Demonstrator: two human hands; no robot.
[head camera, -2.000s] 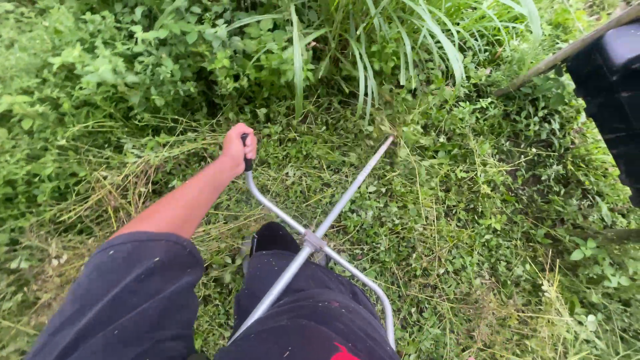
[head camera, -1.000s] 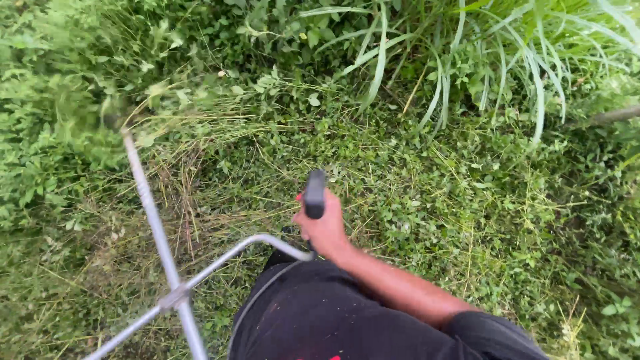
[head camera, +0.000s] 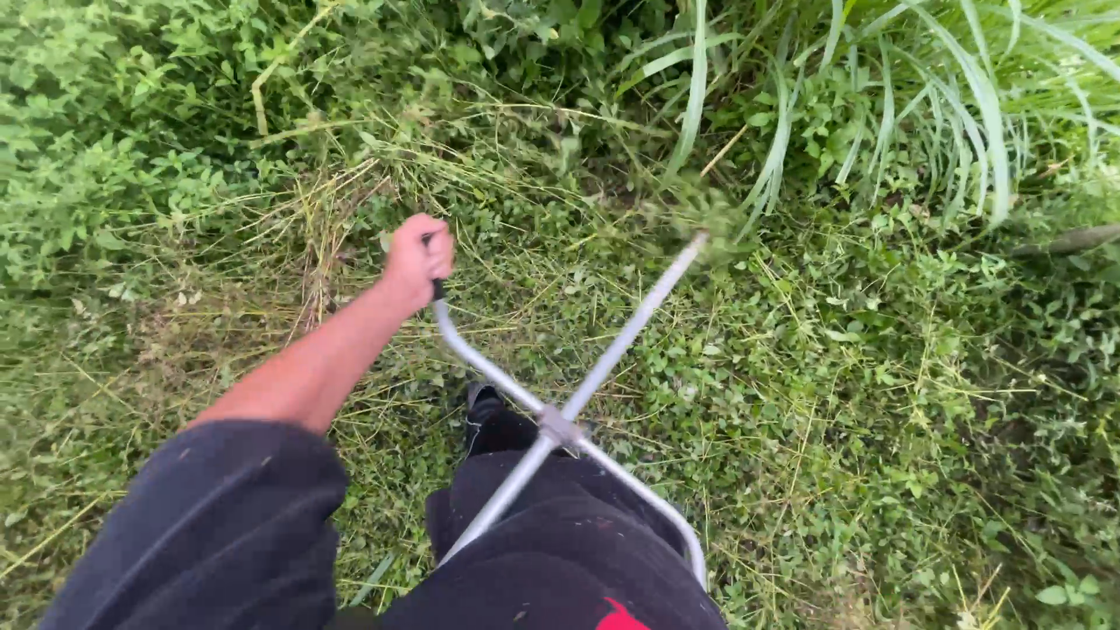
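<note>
A brush cutter with a silver metal shaft (head camera: 634, 328) and a bent handlebar (head camera: 490, 372) crosses in front of my body. Around the black grip at the handlebar's left end, my left hand (head camera: 422, 262) is closed. The bar and shaft meet at a clamp (head camera: 557, 426) over my legs. At the shaft's far end, green bits blur among low plants, and the cutting head cannot be made out. The handlebar's other end runs down behind my dark shirt at the lower right; my right hand is out of view.
Leafy weeds (head camera: 105, 114) stand thick at the upper left. Tall long-bladed grass (head camera: 980, 96) hangs over the upper right. Flattened dry stems (head camera: 324, 236) lie left of centre. A branch or pole (head camera: 1072, 241) shows at the right edge. My shoe (head camera: 479, 394) stands on low growth.
The shaft has swung from the left side to the right since one second ago. My right hand, seen then on the other grip, has left the view, and my left hand is back in it.
</note>
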